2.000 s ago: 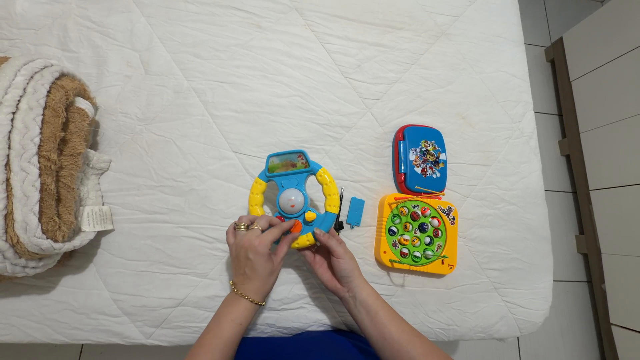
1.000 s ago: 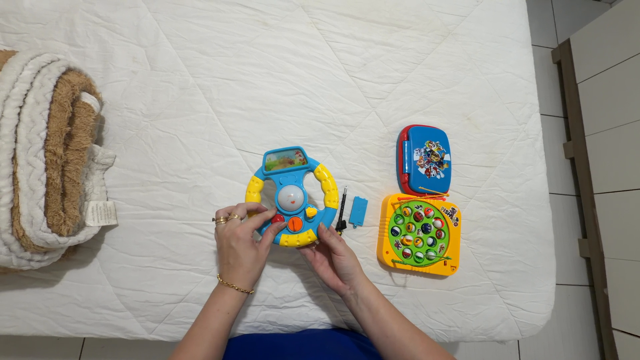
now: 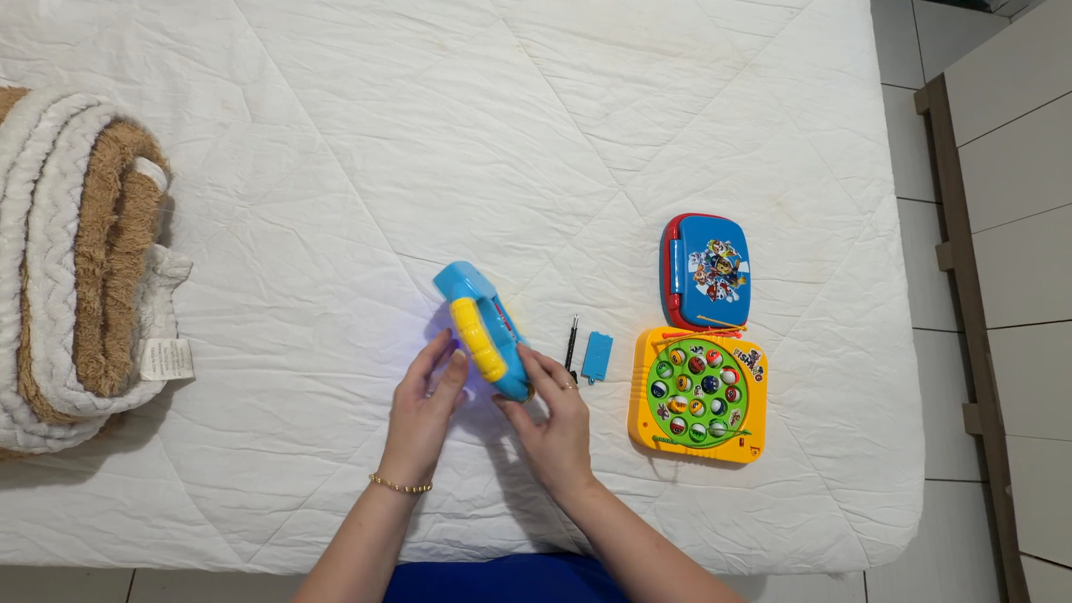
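A blue and yellow toy steering wheel [image 3: 479,339] is tilted on its edge above the bed, its face turned away to the left. My right hand [image 3: 553,419] grips its lower end, fingers on the back and thumb below. My left hand [image 3: 429,402] is beside its lower left side, fingers bent; whether they touch the toy is hard to tell. A bluish glow falls on the sheet near the left fingers. Just right of the toy lie a black screwdriver [image 3: 572,347] with a metal tip and a small blue plastic battery cover [image 3: 596,357].
On the right lie a yellow and green fishing game [image 3: 639,402] with small rods and, above it, a blue and red plastic case [image 3: 712,268]. A folded brown and white blanket [image 3: 59,276] is at the left. The white quilted bedspread [image 3: 402,151] ends before a tiled floor.
The toy wheel was facing up and is now turned onto its edge. My left hand has left the buttons on its face; my right hand has moved up its back.
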